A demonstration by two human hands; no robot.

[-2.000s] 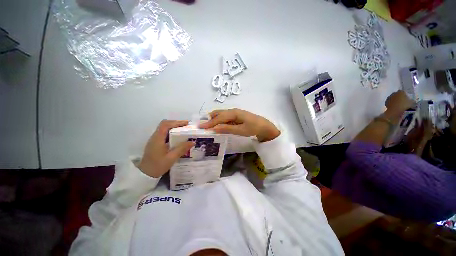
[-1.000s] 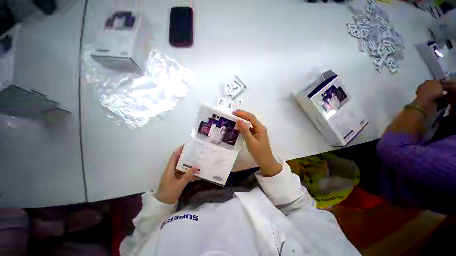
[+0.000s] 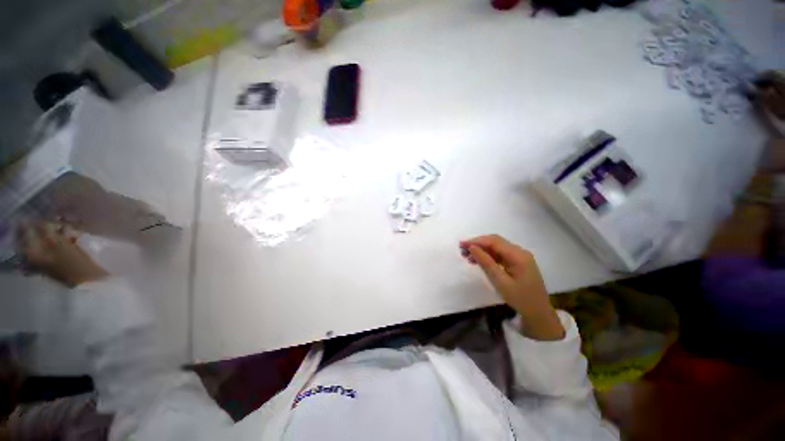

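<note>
My left hand [image 3: 56, 250] is at the far left, blurred, against the shaded lower part of a white carton [image 3: 82, 138]. I cannot tell whether it grips it. My right hand [image 3: 512, 271] is over the table before me, thumb and finger together. A small dark reddish spot shows at its fingertips, too blurred to tell if it is a held thing. Several small white plastic pieces [image 3: 413, 202] lie behind and left of it. A white carton with a purple picture [image 3: 607, 202] stands to the right, its top flap raised.
Crumpled clear film [image 3: 280, 202] lies left of the white pieces, with another white carton [image 3: 258, 125] behind it. A black phone [image 3: 342, 93] and an orange item [image 3: 301, 13] are at the back. A heap of white pieces [image 3: 701, 56] and a person in purple [image 3: 744, 288] are at right.
The carton is no longer between my hands before me. My left hand has moved far left to the cartons there. My right hand has moved right, off the carton. The view has shifted left.
</note>
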